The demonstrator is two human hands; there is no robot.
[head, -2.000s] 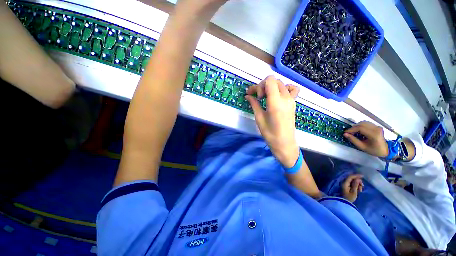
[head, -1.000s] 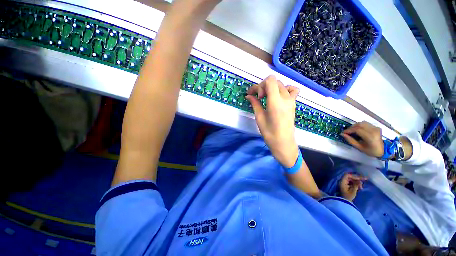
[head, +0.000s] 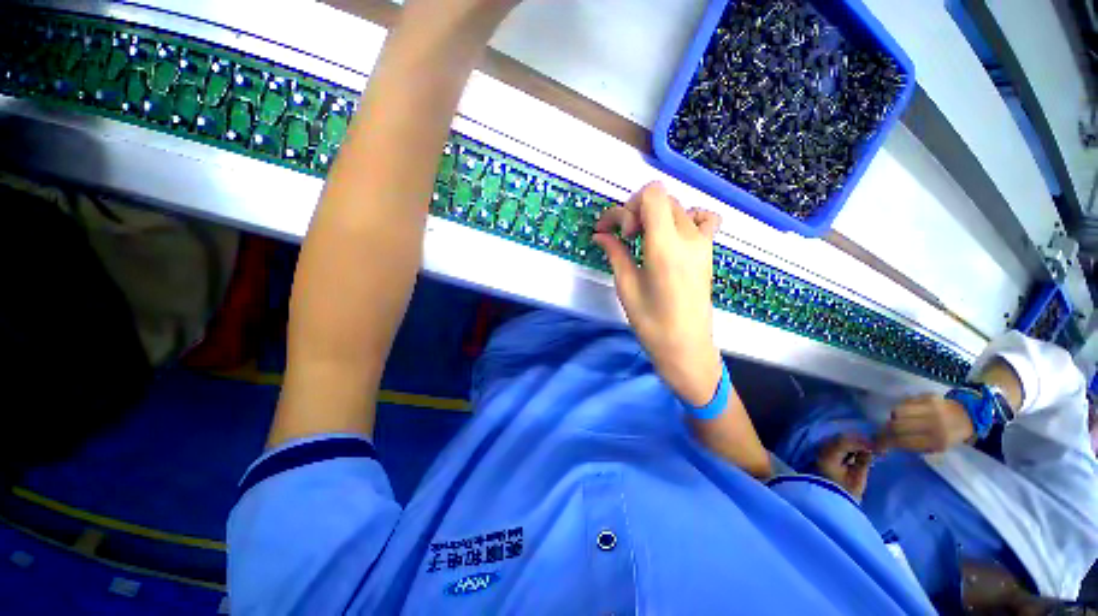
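A long strip of green circuit boards [head: 518, 207] runs diagonally across the view. My right hand [head: 660, 259], with a blue wrist band, is over the strip at the centre. Its thumb and fingers are bent together at the board; whether a part is between them is hidden. My left forearm crosses above the strip, and only the wrist end of my left hand [head: 464, 10] shows at the top edge; its fingers are cut off. A blue bin [head: 665, 154] heaped with dark, wiry components lies beyond the boards.
A white-silvery rail [head: 518, 267] edges the strip. At right, a coworker in a white sleeve with a blue wrist band has both hands [head: 921, 424] close together below the rail. A small blue bin [head: 1045, 315] is at far right. Blue floor with yellow lines shows at lower left.
The right coworker's hand has left the boards and come down beside the other one. A bare arm at far left has gone from view. My right hand has stayed in place.
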